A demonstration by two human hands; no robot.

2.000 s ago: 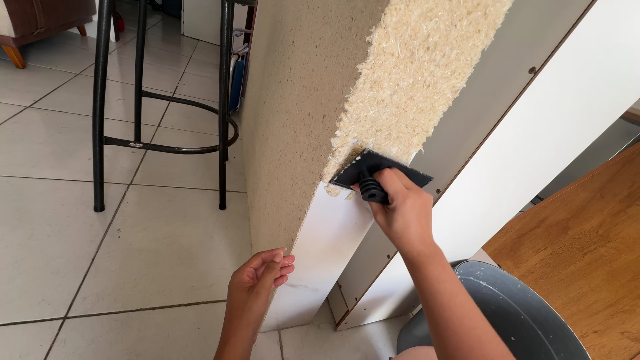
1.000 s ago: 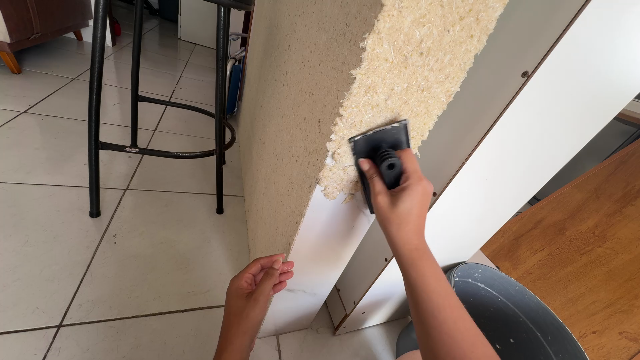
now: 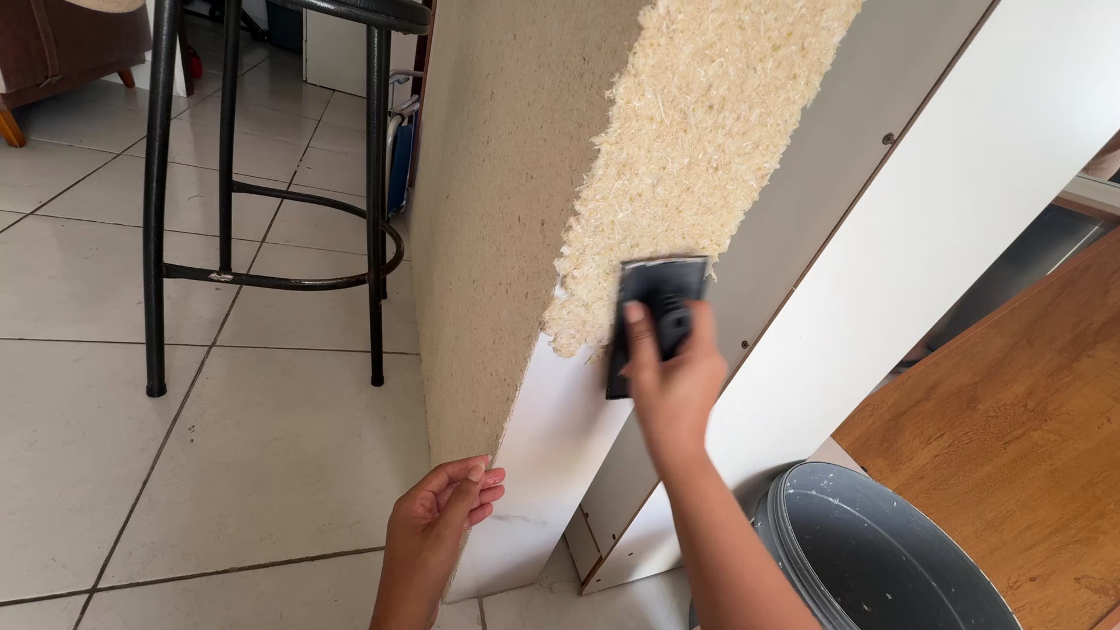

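My right hand point(image 3: 678, 376) grips the ridged handle of a black plastic trowel point(image 3: 656, 302), its blade lying over the lower right of a rough, cream fibrous coating point(image 3: 700, 140). This coating covers the upper part of a narrow wall end, and below it the bare white surface point(image 3: 560, 429) is smooth. My left hand point(image 3: 455, 503) is beside the lower corner of the wall end, fingers curled with the thumb near the fingertips; whether it holds a small bit of something cannot be told. The wall's broad left side point(image 3: 507, 175) has a beige speckled finish.
A black metal stool point(image 3: 156, 219) stands on the tiled floor point(image 3: 289, 437) to the left. Right of the wall end is a white panel unit point(image 3: 875, 262) with screws. A grey bucket point(image 3: 779, 525) sits at lower right, beside a wooden surface point(image 3: 1006, 394).
The trowel, tilted across the coating's lower edge two seconds ago, has turned more upright and then moved a little lower since one second ago. My left hand has stayed by the corner.
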